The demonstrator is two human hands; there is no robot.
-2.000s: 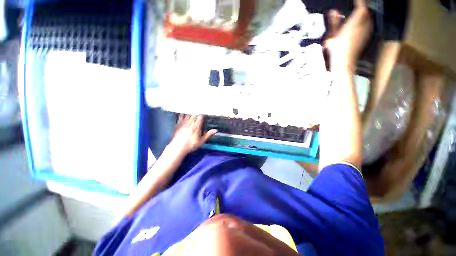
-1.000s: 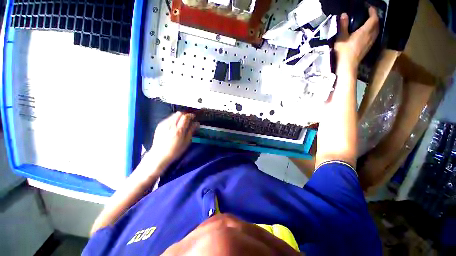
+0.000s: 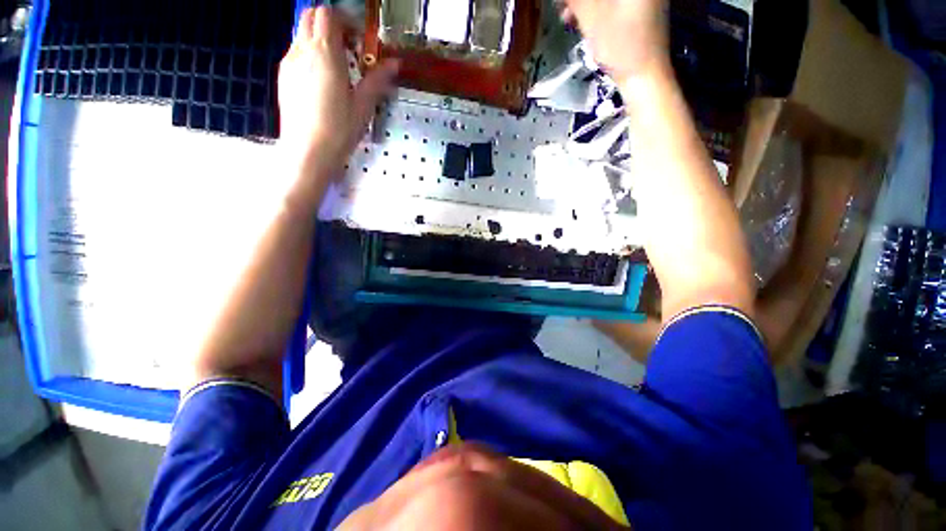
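Note:
The red-brown fixture (image 3: 446, 81) is at the top centre, cut off by the upper edge, with pale pieces in its pockets. My left hand (image 3: 330, 88) is at its left side, thumb apart from the fingers and near the fixture's lower left corner; I see nothing held. My right hand (image 3: 620, 36) is blurred at the top edge, right of the fixture, and its grip is unclear. Two black blocks (image 3: 468, 161) lie side by side on the white perforated plate (image 3: 399, 171).
White strips (image 3: 586, 166) lie loosely right of the blocks. A keyboard (image 3: 498, 259) sits in a teal tray (image 3: 498, 303) under the plate's front edge. A blue tray (image 3: 29, 239) with white paper and a black grid is left. An open carton (image 3: 845, 99) with clear plastic (image 3: 773, 197) is right.
My left hand has moved up from the keyboard to the fixture's left side. My right hand has left the black mouse area and moved left and up towards the fixture.

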